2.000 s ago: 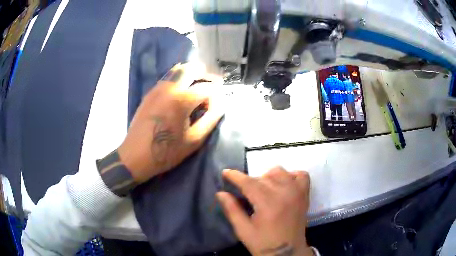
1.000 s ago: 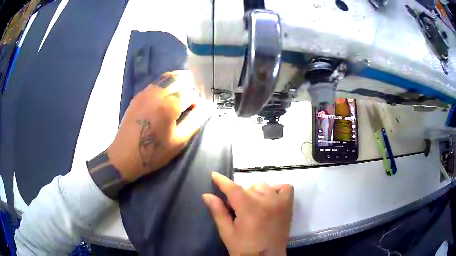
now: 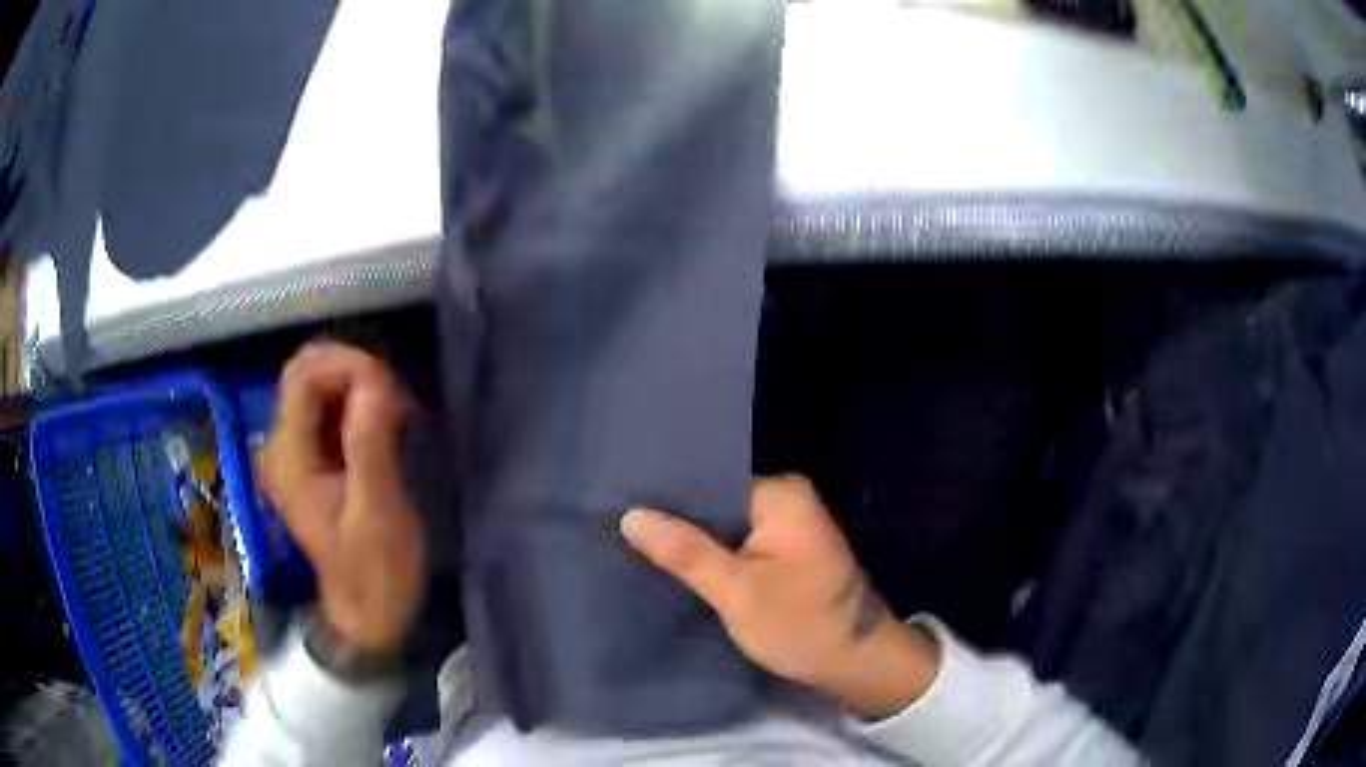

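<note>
A long dark grey-blue cloth panel (image 3: 614, 345) runs from the white table down over its front edge to my lap. My right hand (image 3: 809, 599) grips its right edge near the lower end, thumb on top and fingers beneath. My left hand (image 3: 352, 495) is blurred, left of the panel and below the table edge. Its fingers are curled; whether it holds anything cannot be told. The sewing machine head is out of view.
More dark cut panels (image 3: 210, 120) lie on the table (image 3: 929, 113) at the left. A blue lattice basket (image 3: 83, 555) with yellow and white scraps stands below left. Dark cloth (image 3: 1213, 495) hangs at the right. Part of the phone (image 3: 1086, 12) and the yellow-green tool (image 3: 1207, 53) show at the top.
The view has tipped down towards the lap. My left hand has left the cloth near the needle and is now below the table edge. My right hand has moved to the panel's lower part.
</note>
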